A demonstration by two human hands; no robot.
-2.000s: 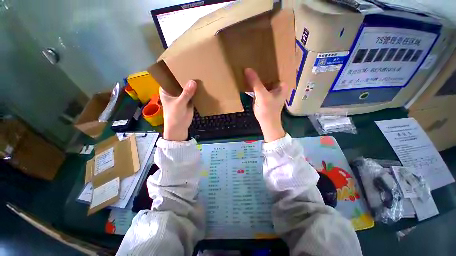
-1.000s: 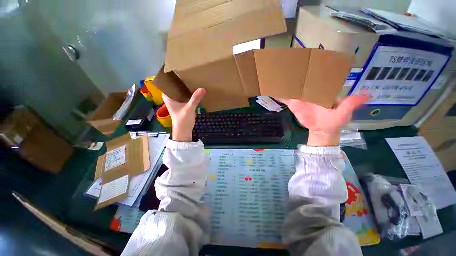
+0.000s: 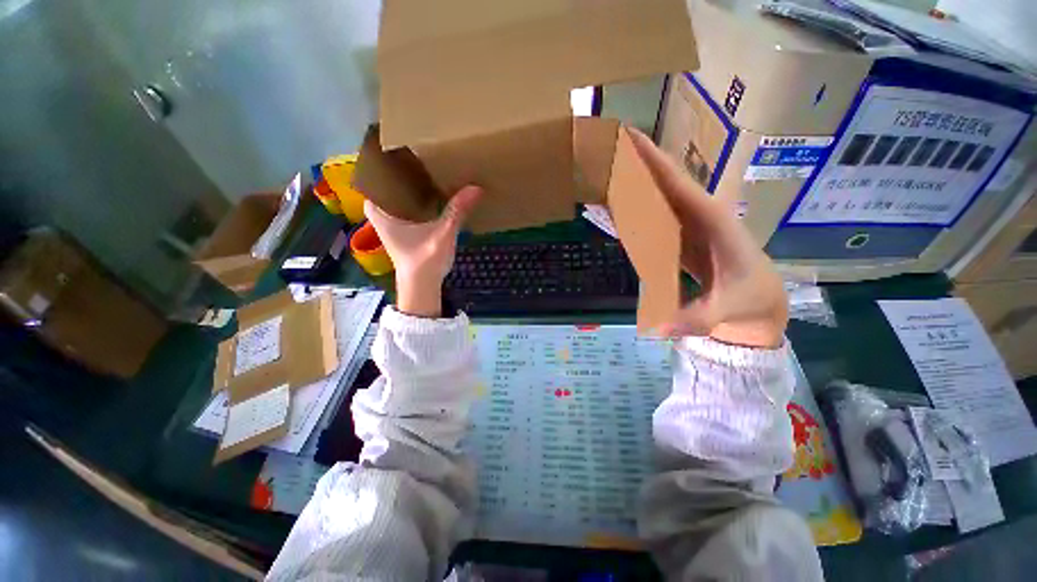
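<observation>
A large plain brown carton (image 3: 489, 108) is held up above the keyboard, its upper part cut off by the picture's top edge. My left hand (image 3: 419, 241) grips its lower left side, thumb on the front, fingers hidden behind. My right hand (image 3: 733, 273) is behind and beside a folded side flap (image 3: 646, 227), with the thumb at the flap's lower end and the fingers partly hidden by it. The flap is bent towards me. A small flattened carton (image 3: 273, 358) with two white labels lies on papers at the left.
The keyboard (image 3: 540, 273) is behind the pale blue mat (image 3: 563, 438). A bagged dark item (image 3: 893, 455) and a printed sheet (image 3: 961, 370) lie right. A storage box (image 3: 847, 171) stands right rear, orange-yellow holders (image 3: 370, 248) left rear, and a dark slab (image 3: 347, 426) by my left sleeve.
The carton's right flap has swung from spread wide to bent towards me. My right hand has turned from palm-up, fingers spread, to curled around the flap. My left hand keeps its grip.
</observation>
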